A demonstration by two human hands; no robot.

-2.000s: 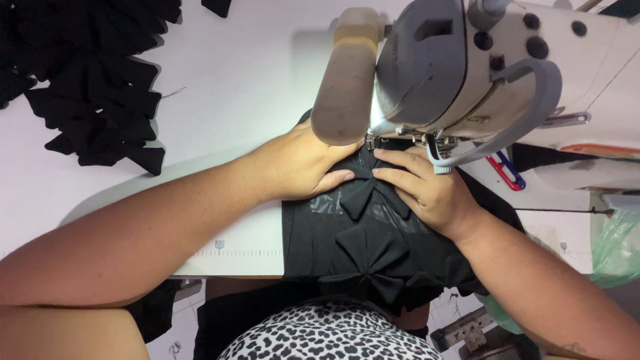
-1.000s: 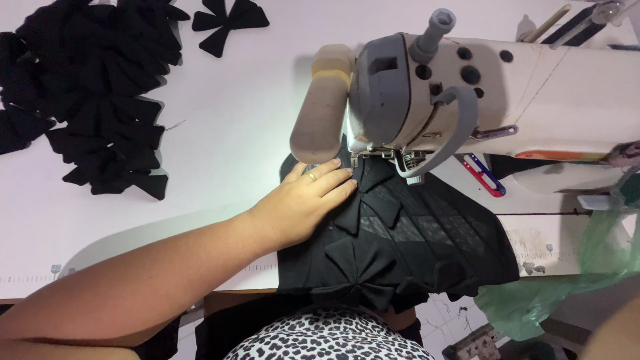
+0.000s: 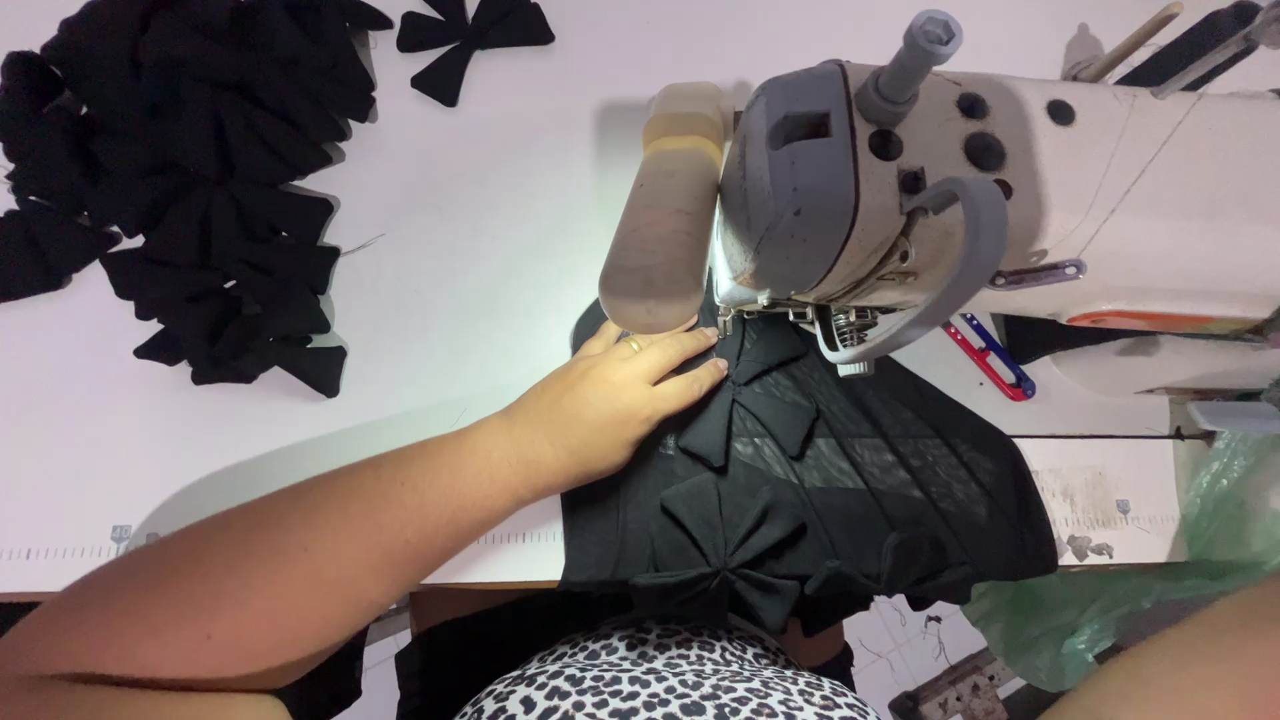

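Note:
My left hand [image 3: 620, 400] lies palm down on a sheer black fabric piece [image 3: 900, 450], its fingertips beside the presser foot [image 3: 726, 322] of a sewing machine [image 3: 800, 190]. The fingers are slightly spread and pinch nothing that shows. A black fabric bow [image 3: 745, 395] lies on the piece, its upper end close to the foot. Nearer my body, another black bow [image 3: 722, 545] rests on the same fabric, which hangs over the table's front edge. Of my right side only part of the arm shows at the lower right; that hand is out of view.
Many black fabric bows [image 3: 220, 200] are heaped at the upper left, with a single bow [image 3: 475, 40] beside them. Red and blue thread snips [image 3: 990, 358] lie right of the needle area. A green plastic bag [image 3: 1080, 620] hangs at the table's right front. A beige padded lever [image 3: 660, 230] stands beside the machine head.
Two seconds ago both hands were on the fabric by the presser foot. My right hand has since left it and gone out of view at the right. My left hand stays near the foot.

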